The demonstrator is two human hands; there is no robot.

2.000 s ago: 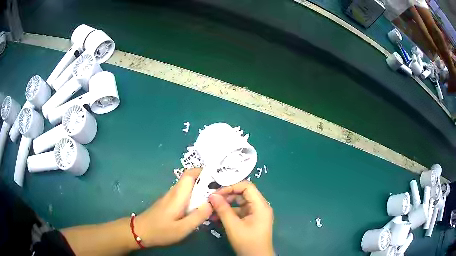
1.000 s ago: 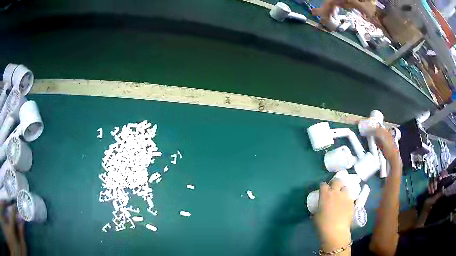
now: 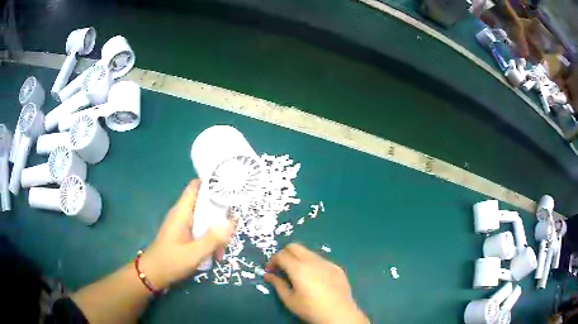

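Note:
My left hand [image 3: 184,234], with a red string bracelet on its wrist, is closed around the handle of a white handheld fan [image 3: 222,158]. The round head of the fan points up and away, with its spoked grille towards me. My right hand [image 3: 307,278] is at the near edge of a loose heap of small white plastic clips [image 3: 266,202], its thumb and forefinger close together at the clips. Whether a clip is between its fingertips cannot be told. The fan head covers part of the heap.
Grouped white fans [image 3: 85,139] lie at the left. A smaller group of fans [image 3: 500,247] lies at the right. A cream strip [image 3: 304,123] separates the green bench from the dark green conveyor belt [image 3: 253,69]. More white parts [image 3: 539,85] lie on the far bench.
One second ago the view was turned right and a hand was among the right-hand fans. Now the view is back left, and my left hand holds a fan over the clips.

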